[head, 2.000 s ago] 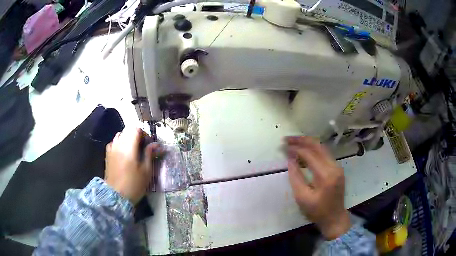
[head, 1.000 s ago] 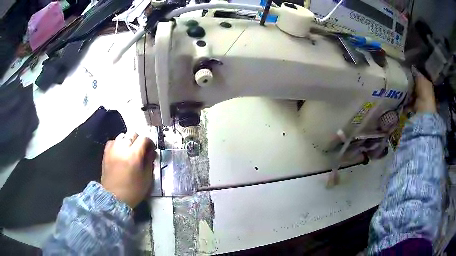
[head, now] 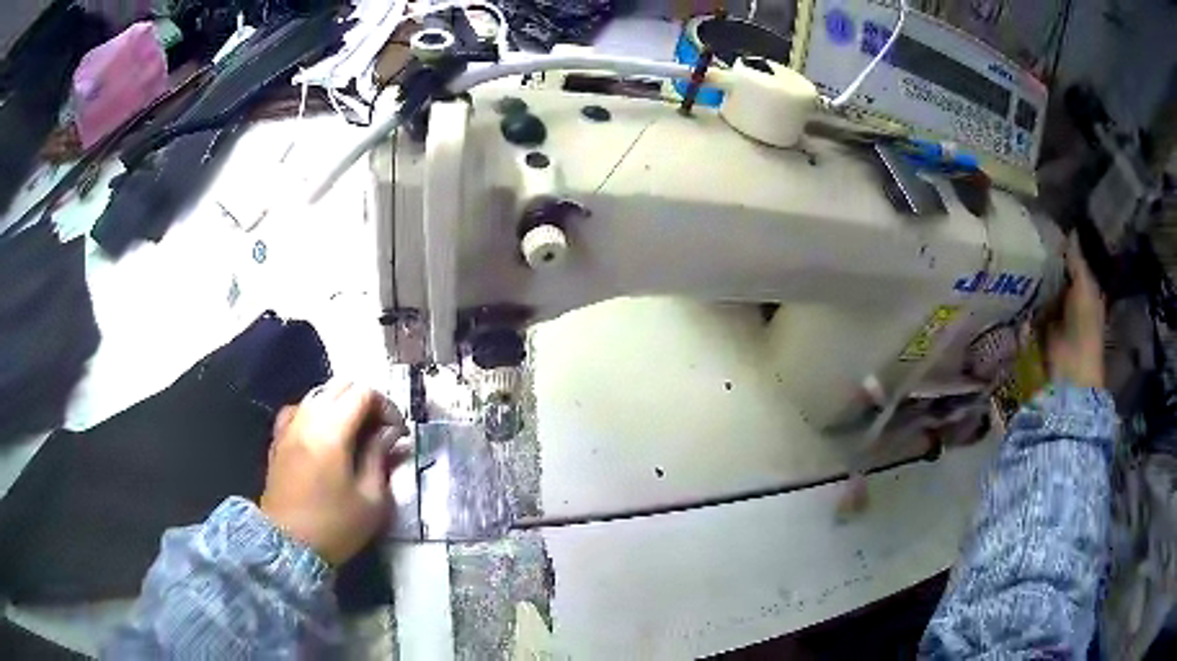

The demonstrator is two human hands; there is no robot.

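The cream JUKI lockstitch machine [head: 723,207] stands across the middle. My left hand [head: 333,467] rests just left of the needle area, fingers bent, over the edge of a dark cloth panel [head: 155,465]; whether its fingertips grip anything is hidden. The metal needle plate [head: 462,484] lies right of my left hand, with worn tape beside it. My right hand [head: 1079,323] is at the far right end of the machine, by the handwheel, which is mostly hidden; its grip cannot be made out.
The control panel [head: 923,78] stands behind the machine. Snips with blue handles [head: 942,155] lie on top of the machine. Dark cloth, white strips [head: 355,65] and a pink cloth [head: 116,80] lie at the back left. Pale cloth is at the right edge.
My right hand has moved from above the machine bed to the machine's right end, and has since shifted slightly there. My left hand stays near the needle. The view has tilted up slightly.
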